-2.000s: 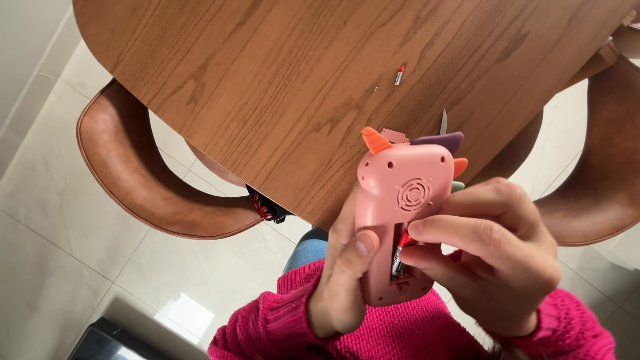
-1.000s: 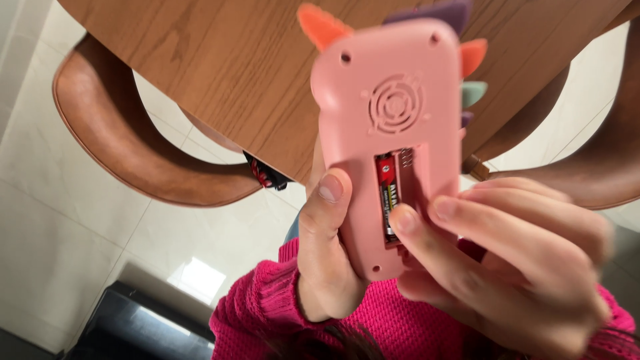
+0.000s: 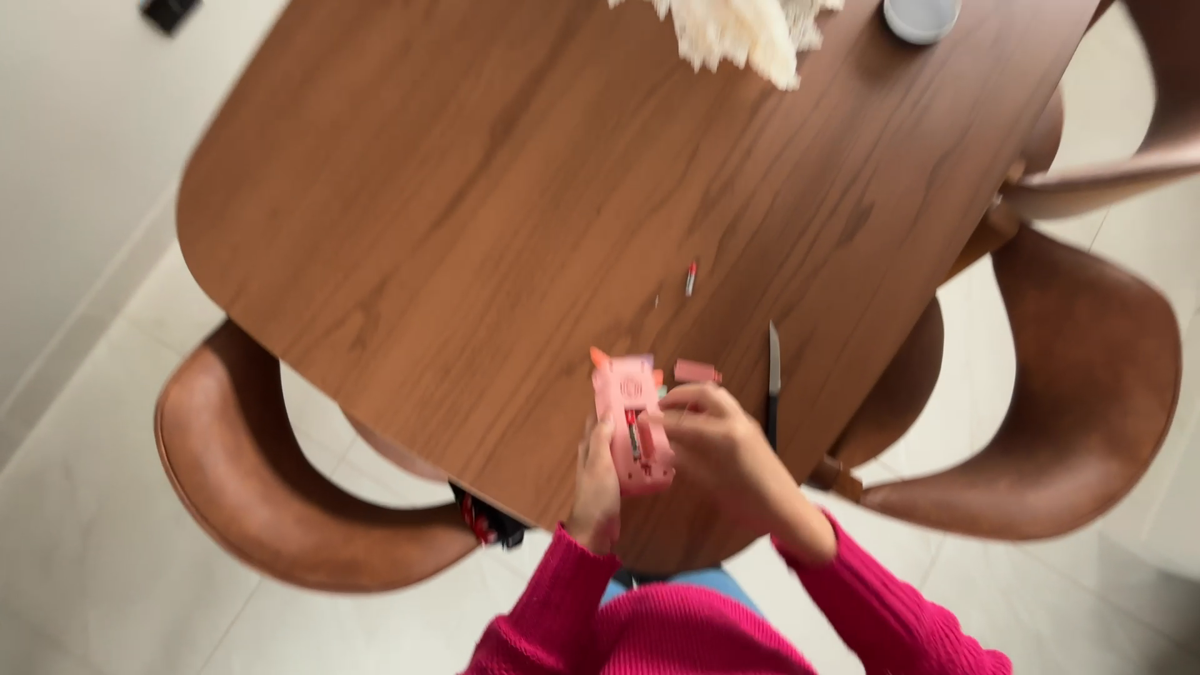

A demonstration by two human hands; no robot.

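A pink plastic toy (image 3: 631,384) with orange and purple spikes shows its back, where a speaker grille and an uncovered battery compartment are seen. My left hand (image 3: 594,478) grips its left side. One red and black battery (image 3: 633,436) lies in the compartment. At the toy's upper right edge is my right hand (image 3: 708,422), blurred, with its fingers bent; whether it touches the toy or holds anything cannot be told. A pink cover piece (image 3: 697,371) lies on the table just beyond those fingers. Farther off, a loose red-tipped battery (image 3: 691,278) rests on the wood.
Right of my right hand, a knife (image 3: 773,375) with a dark handle lies on the wooden table (image 3: 450,206). A cream cloth (image 3: 741,33) and a round whitish container (image 3: 922,17) are at the far edge of view. Brown chairs (image 3: 216,469) stand on both sides.
The view has pulled back widely. My right hand, whose fingers were at the battery compartment, is now at the toy's upper right edge. The toy stays in my left hand.
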